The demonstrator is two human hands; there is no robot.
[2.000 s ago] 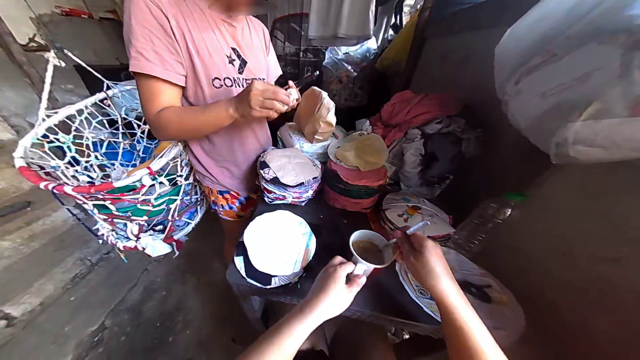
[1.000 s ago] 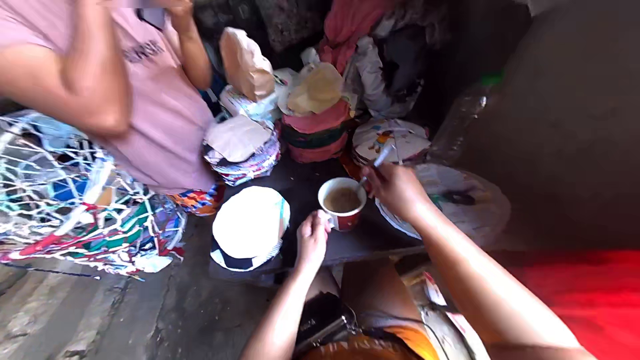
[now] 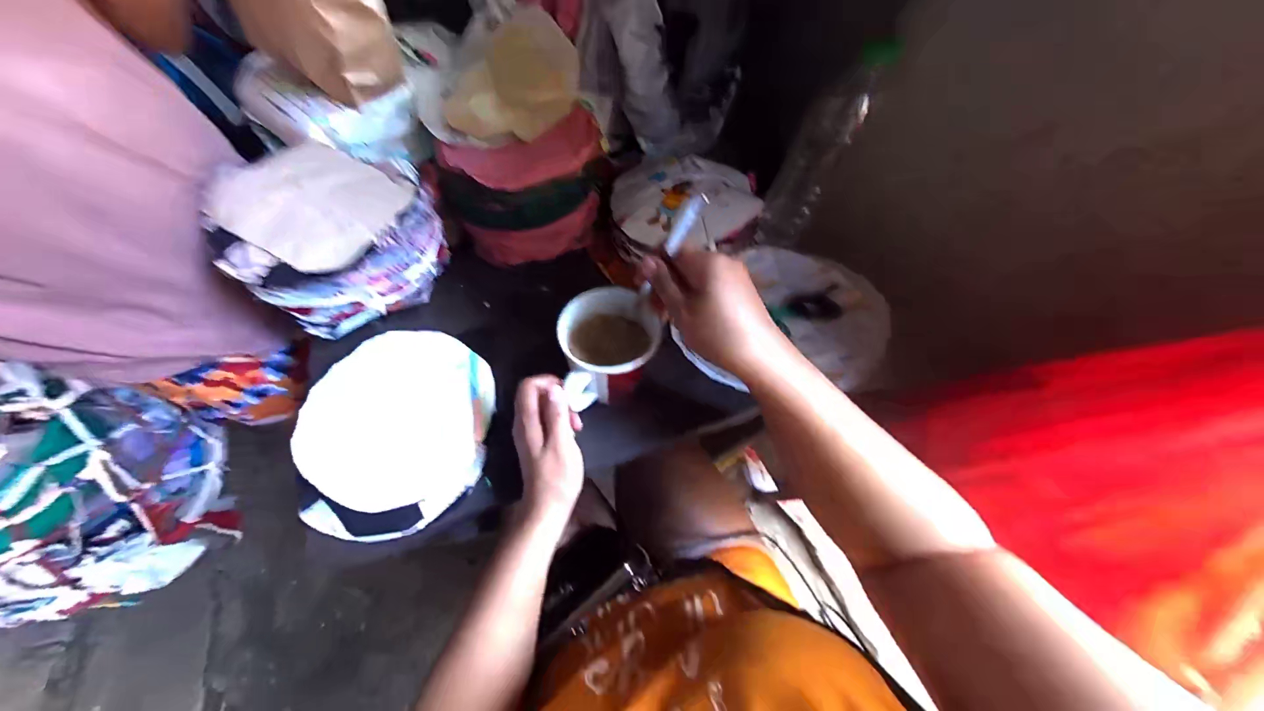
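A red and white cup (image 3: 610, 341) with brown liquid stands on or just above the dark table, in the middle of the view. My left hand (image 3: 549, 434) grips its white handle from the near side. My right hand (image 3: 713, 301) is shut on a spoon with a pale handle (image 3: 685, 225), which leans into the cup's right side; its lower end is hidden. Left of the cup lies a round stack of cloth with a bright white top (image 3: 393, 423). Right of it, partly under my right arm, is a flat round white piece (image 3: 829, 306).
Behind the cup stand several round cloth stacks, one pink and dark green (image 3: 518, 202), one multicoloured (image 3: 326, 222). A person in a pink shirt (image 3: 99, 207) stands at left, above a netted basket of scraps (image 3: 99, 494). A clear bottle (image 3: 825, 138) is beside the wall.
The view has tilted down and closer to the table. Both hands stay at the cup and spoon. The person in pink had both hands in view two seconds ago; they are now out of frame.
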